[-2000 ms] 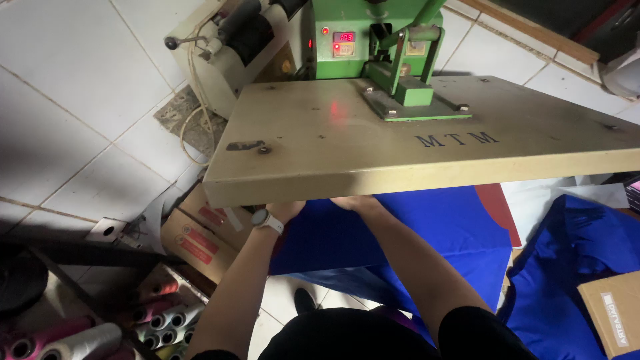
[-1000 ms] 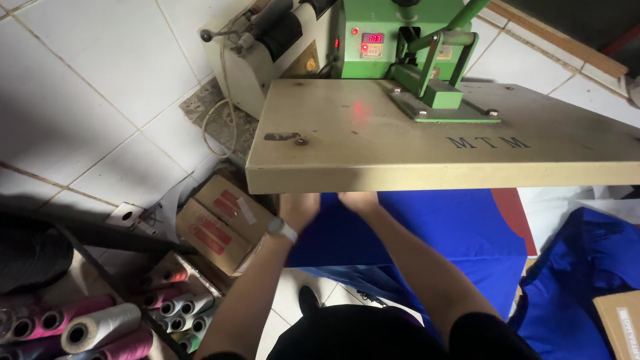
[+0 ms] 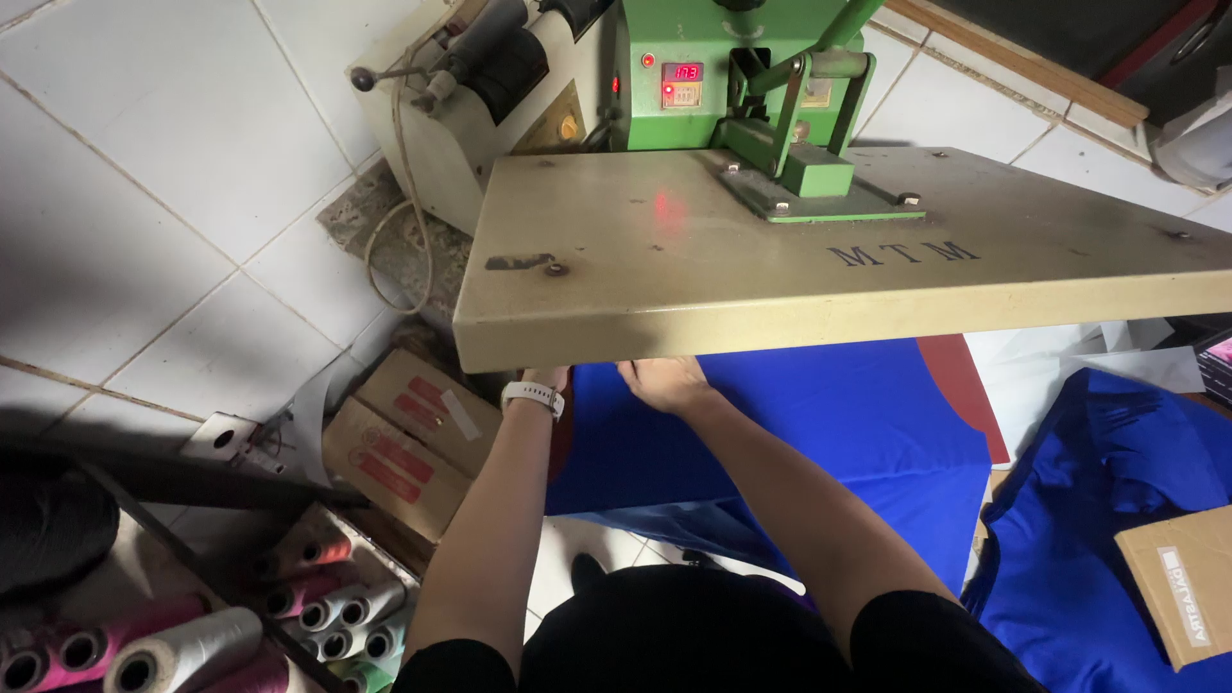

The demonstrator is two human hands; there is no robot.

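Blue fabric (image 3: 818,414) lies spread over the reddish lower bed (image 3: 962,395) of a heat press and hangs down over its front edge. Above it stands the raised beige upper plate (image 3: 616,231), joined to a green press head (image 3: 770,58) with a lit red display. My left hand (image 3: 551,375), below a white wristband, is at the left edge of the fabric, its fingers hidden under the plate. On the fabric near the plate's front edge rests my right hand (image 3: 664,380), fingertips partly hidden. Whether either hand grips the cloth is not visible.
Cardboard boxes (image 3: 414,433) stand left of the press, with several thread cones (image 3: 183,645) at the lower left. More blue fabric (image 3: 1078,539) and a piece of cardboard (image 3: 1179,577) lie at the right. A beige machine with rollers (image 3: 491,77) stands behind, with a looped cord.
My right hand shows more fully on the fabric in front of the plate than before. The left hand stays at the fabric's left side. The view has shifted somewhat.
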